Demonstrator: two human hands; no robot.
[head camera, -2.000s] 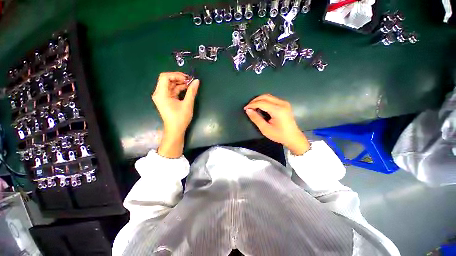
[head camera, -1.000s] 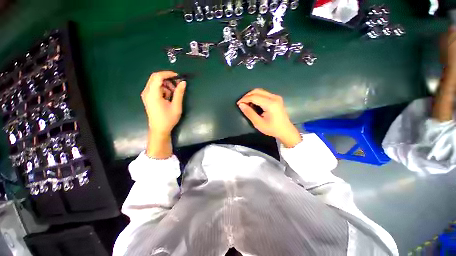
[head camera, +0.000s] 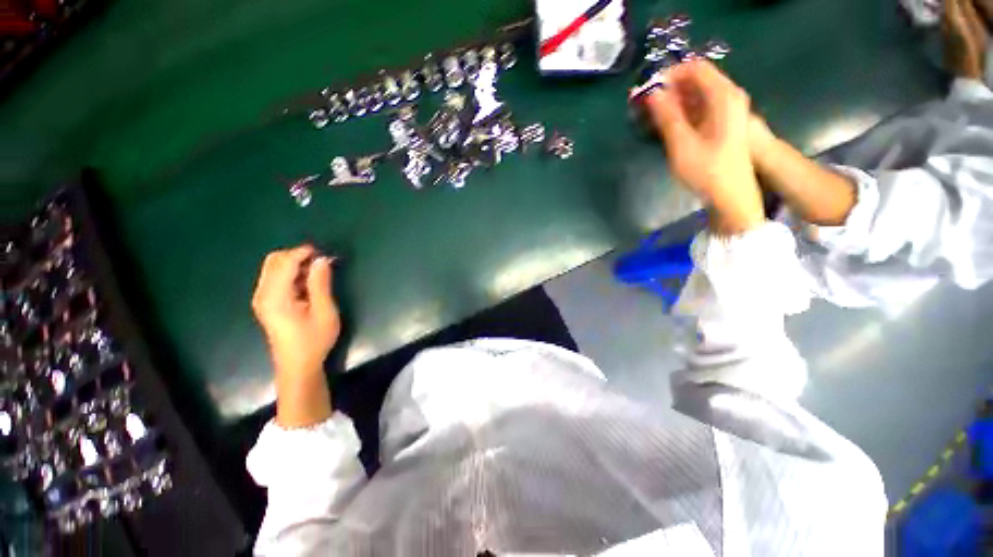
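My left hand (head camera: 296, 321) is over the green mat at left centre, fingertips pinched on a small dark piece (head camera: 328, 259) that is mostly hidden. My right hand (head camera: 706, 136) is stretched out to the far right. Its fingertips are at the near side of a small group of silver clips (head camera: 667, 38). A dark and pale bit shows at its fingertips; I cannot tell if it is held. A loose pile of silver clips (head camera: 452, 136) lies at mat centre, with a row of clips (head camera: 408, 87) behind it. A black tray (head camera: 120, 283) with clipped units is at the left edge.
A white pad in a dark box (head camera: 583, 49), with a red and black stick (head camera: 572, 31) on it, is at the far edge. A neighbour's hand (head camera: 800, 180) and striped sleeve (head camera: 915, 218) are close beside my right hand. A blue stool (head camera: 659, 263) is below the mat edge.
My right hand has moved from mid-mat out to the right clip group. The view has turned and shifted right. The neighbour's arm has come in beside my right hand. My left hand keeps its pinch.
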